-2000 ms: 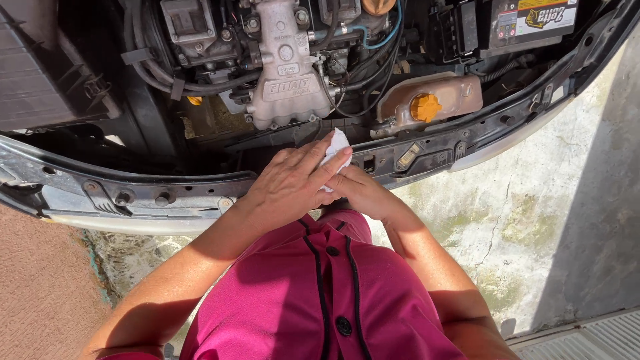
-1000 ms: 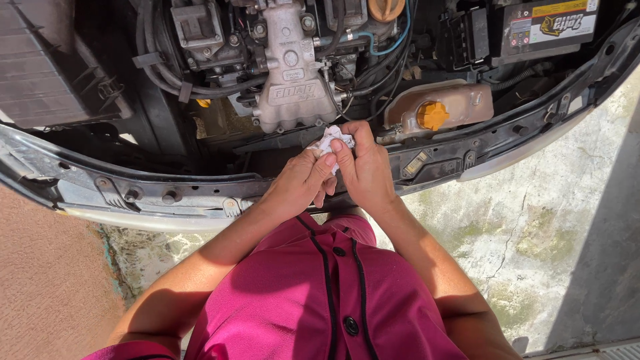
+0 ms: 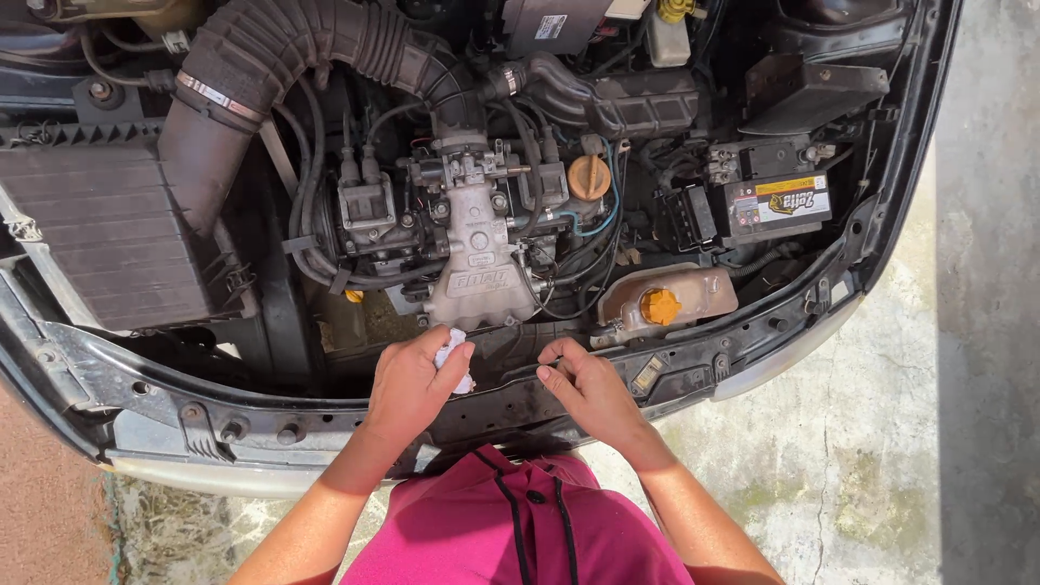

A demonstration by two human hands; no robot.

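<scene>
A crumpled white cloth or paper wipe point(image 3: 456, 361) is gripped in my left hand point(image 3: 412, 382), over the front crossmember of the car and just below the cast-metal intake manifold point(image 3: 481, 268). My right hand point(image 3: 595, 393) is to the right, apart from the left; its fingers are curled with a gap to the thumb, and nothing shows in it. Nearest to it on the upper right is the coolant reservoir point(image 3: 700, 294) with its orange cap point(image 3: 660, 307). Above the manifold's right side sits the brownish-yellow oil filler cap point(image 3: 589, 178).
The black air filter housing point(image 3: 106, 231) fills the left side, joined to a ribbed intake hose point(image 3: 317, 36). A car battery point(image 3: 776, 207) stands at the right. The front crossmember point(image 3: 487, 413) runs between my body and the engine. Cracked concrete point(image 3: 796, 455) lies at the lower right.
My hands were together on the white wipe; now they are apart, with the wipe in the left hand only. The view has shifted to take in more of the engine bay.
</scene>
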